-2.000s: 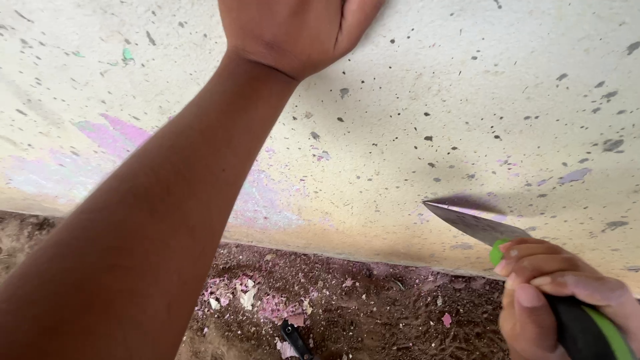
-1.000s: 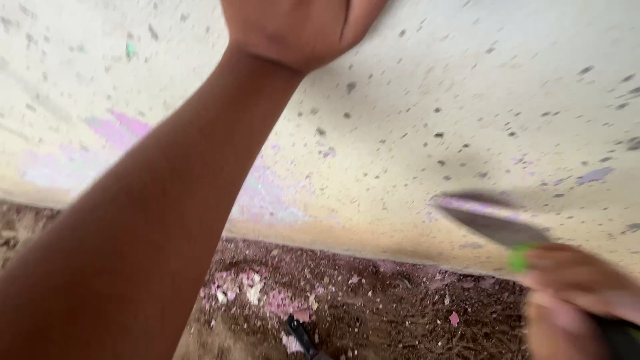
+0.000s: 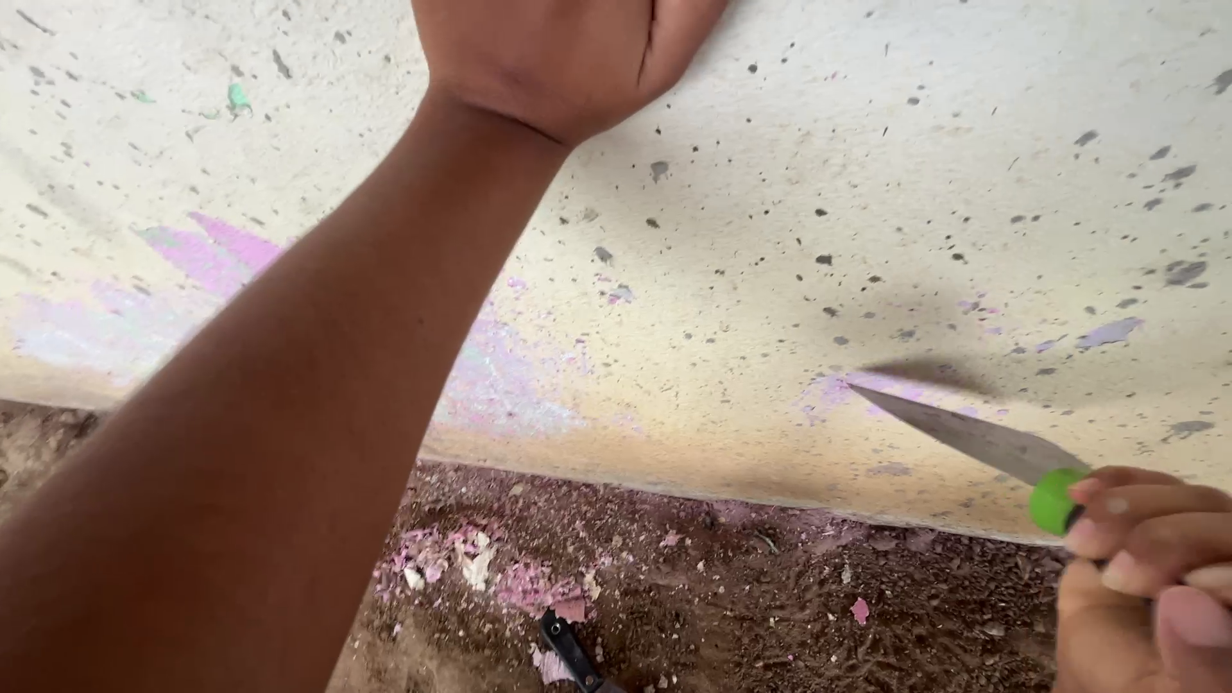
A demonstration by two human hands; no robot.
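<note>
My right hand (image 3: 1155, 568), at the lower right, is closed around the handle of a knife with a pointed metal blade (image 3: 972, 433) and a green collar. The blade's tip is at a small purple patch (image 3: 833, 393) on the painted wall (image 3: 731, 250), though whether it touches cannot be told. At the top, my left hand (image 3: 568, 58) is against the wall; its fingers are out of the frame. The left forearm crosses in front of larger pink and lilac patches (image 3: 510, 375).
Brown soil (image 3: 751, 616) runs along the wall's base, with pink and white paint flakes (image 3: 472, 558) scattered on it. A black-handled tool (image 3: 568, 650) lies there at the bottom edge, its far end cut off.
The knife and my right hand have shifted about near the same part of the wall. More purple shows around the blade's tip than two seconds ago. My left hand has stayed in place.
</note>
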